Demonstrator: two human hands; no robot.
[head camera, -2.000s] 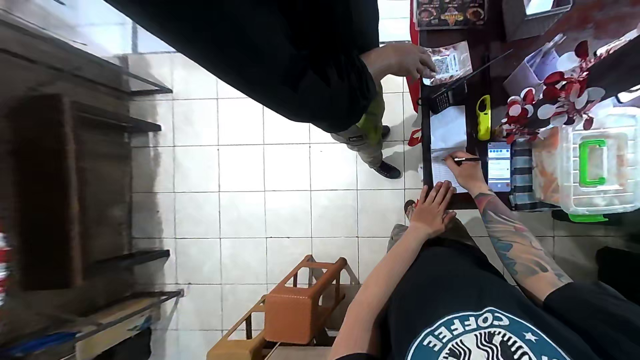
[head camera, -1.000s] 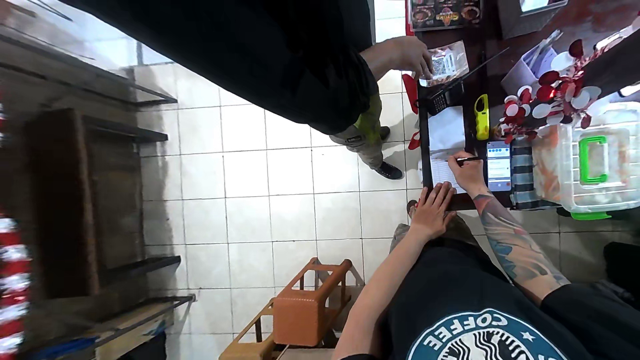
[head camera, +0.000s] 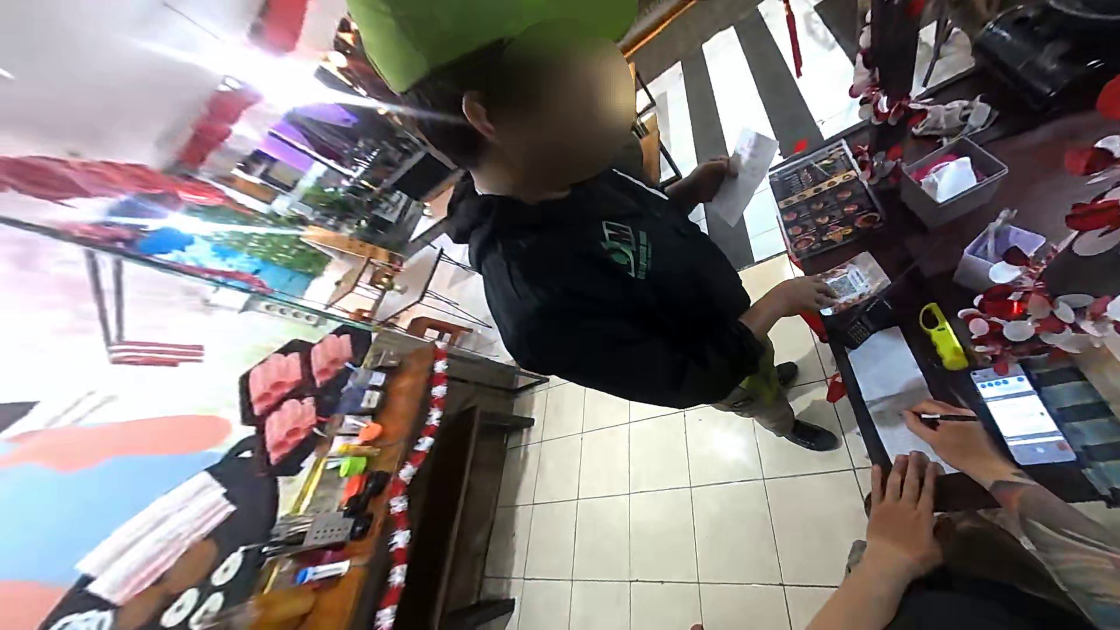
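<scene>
My right hand (head camera: 958, 442) is closed around a dark pen (head camera: 949, 417), its tip toward a white sheet of paper (head camera: 888, 376) on the dark table. Flat at the sheet's near edge lies my left hand (head camera: 906, 507), fingers spread, holding nothing. A smartphone (head camera: 1024, 416) with its screen lit rests right of the pen. Beyond it is a yellow-green plastic tool (head camera: 943, 337), kind unclear. A black keypad device (head camera: 866, 322) stands past the sheet, beside a clear packet (head camera: 849, 282) under another person's hand.
Across the table's corner stands a person in a black jacket (head camera: 612, 280), holding a paper slip (head camera: 742, 175). A menu board (head camera: 827, 201), a grey bin (head camera: 954, 179), a small holder (head camera: 997, 254) and red-white garlands line the table. A wooden counter (head camera: 394, 420) with utensils is at left.
The view has swung up and left, showing the other person's upper body and the left counter. My hands stay at the paper, the pen still in my right hand.
</scene>
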